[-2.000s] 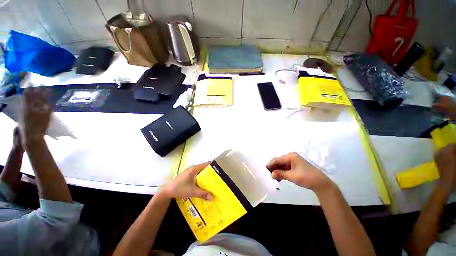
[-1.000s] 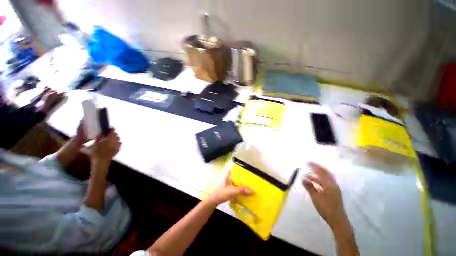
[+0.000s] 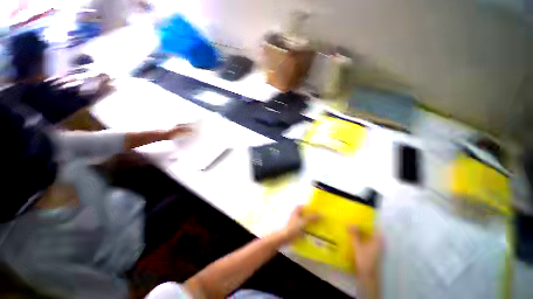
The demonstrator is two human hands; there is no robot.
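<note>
The frame is blurred. A yellow printed carton (image 3: 336, 225) with a black top band is held over the table's front edge. My left hand (image 3: 298, 225) grips its left side, thumb on the front face. My right hand (image 3: 365, 251) is at its lower right side, fingers against it. Whether the top flap is folded in cannot be told. A black inner box (image 3: 276, 160) lies on the table just behind and left of the carton.
A yellow carton (image 3: 336, 134), a phone (image 3: 408, 163) and a yellow stack (image 3: 479, 182) lie further back. A blue-grey folder (image 3: 381, 106) is by the wall. A neighbour's arm (image 3: 152, 137) reaches over the table at left, near a thin flat item (image 3: 216, 159).
The view has turned left. My right hand has moved from beside the carton onto its right side. The carton's pale flap no longer shows upright. The neighbour's hand now reaches over the table.
</note>
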